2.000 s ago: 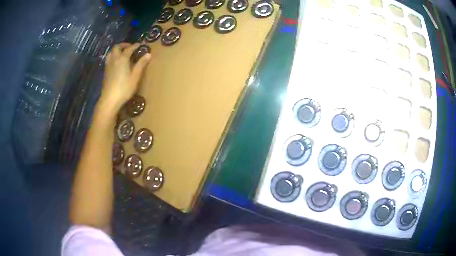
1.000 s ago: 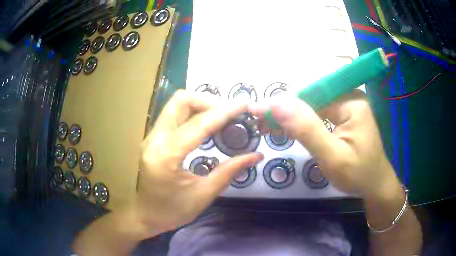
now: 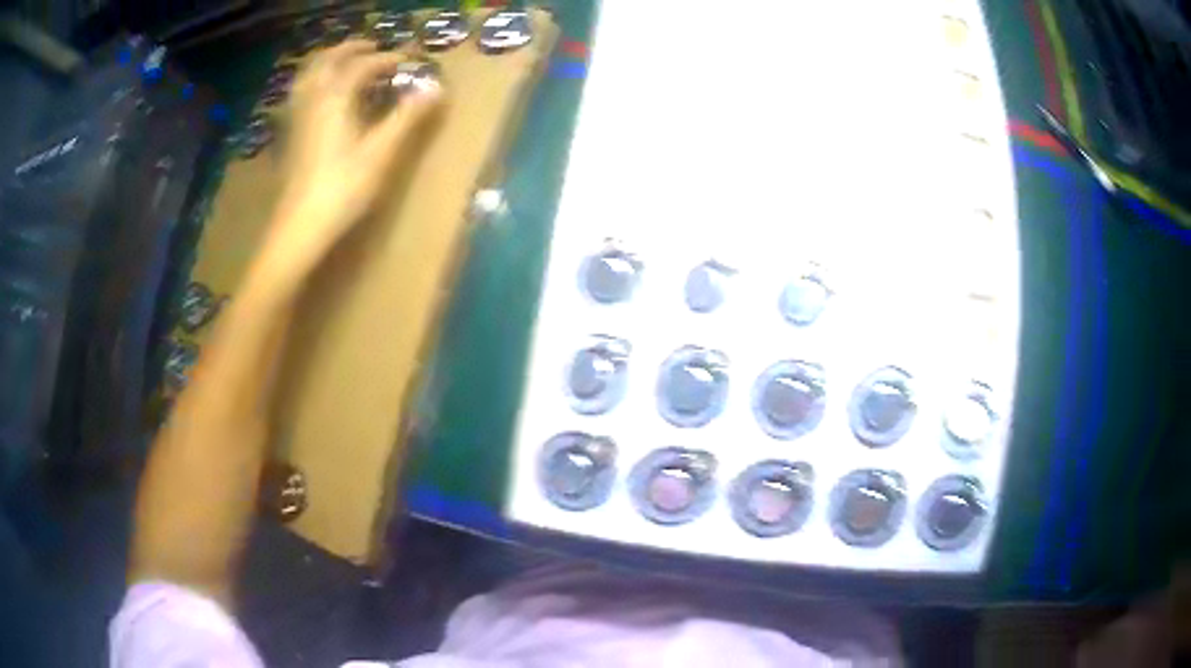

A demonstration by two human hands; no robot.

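Note:
My left hand [image 3: 342,124] reaches over the upper part of the tan cardboard sheet [image 3: 379,287]. Its fingers and thumb are around a dark, shiny speaker unit [image 3: 408,82]; blur hides whether the unit touches the sheet. Other speaker units lie loose along the sheet's top and left edges, partly behind my hand and arm. The white foam tray [image 3: 771,170] holds several speaker units [image 3: 789,398], magnet side up, in its lower rows. A blurred, dark brownish shape at the bottom right corner may be my right hand [image 3: 1156,639]; its fingers cannot be made out.
The green bench mat [image 3: 490,300] shows between the sheet and the tray, with blue and red tape lines. A thin probe or lead tip [image 3: 1078,150] lies at the upper right beside dark ridged holders [image 3: 1149,78]. Shiny transparent trays [image 3: 65,196] stand at far left.
My left hand has moved from over the foam tray to the upper cardboard sheet. My right hand and the green probe handle have left the area over the tray. The view has shifted.

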